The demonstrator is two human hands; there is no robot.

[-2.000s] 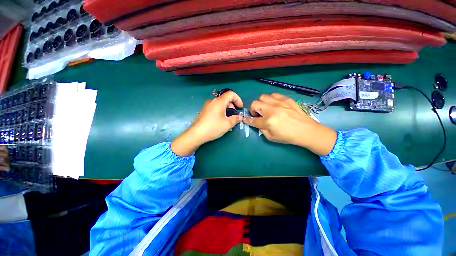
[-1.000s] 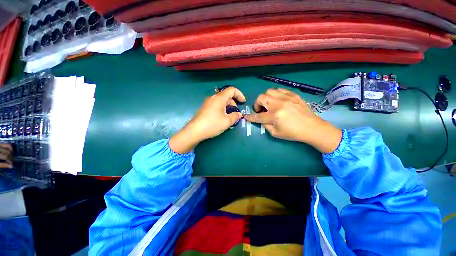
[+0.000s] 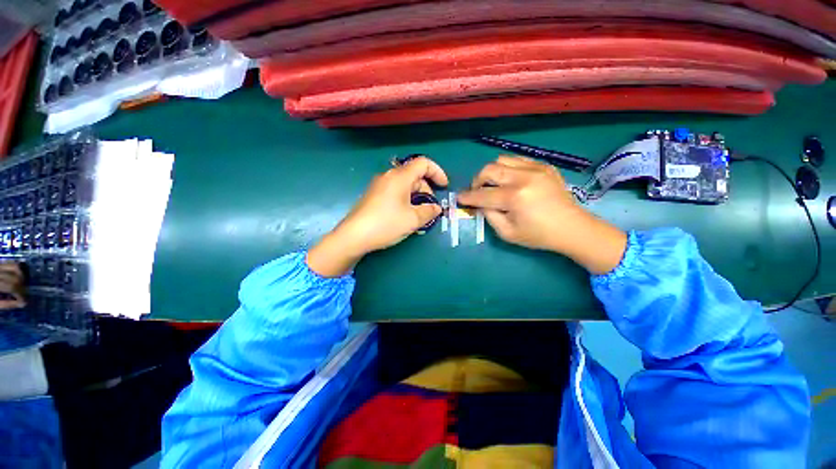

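Observation:
My left hand (image 3: pixel 390 212) holds a round black display module (image 3: pixel 423 199) between thumb and fingers. The module's right edge is at the left end of the test flex (image 3: pixel 466 213), a thin orange-yellow strip crossed by white tabs on the green mat. My right hand (image 3: pixel 518 201) is over the flex, its fingertips at the flex's upper left part; whether they grip it is hidden. Another small dark piece (image 3: pixel 401 161) shows just behind my left fingers. The grey ribbon cable (image 3: pixel 628 167) runs from behind my right hand to the driver test board (image 3: pixel 689 169).
A black pen-like stick (image 3: pixel 534 152) lies behind my right hand. Red foam trays (image 3: pixel 522 78) are stacked at the back. Clear blister trays (image 3: pixel 46 206), white paper (image 3: pixel 133 229) and another person's hand (image 3: pixel 11 284) are at left. Loose black modules (image 3: pixel 808 181) and a black cord (image 3: pixel 814 243) are at right.
My right fingertips have shifted slightly up and right from the module's edge, uncovering more of the orange-yellow flex. My left hand has stayed nearly still with the module.

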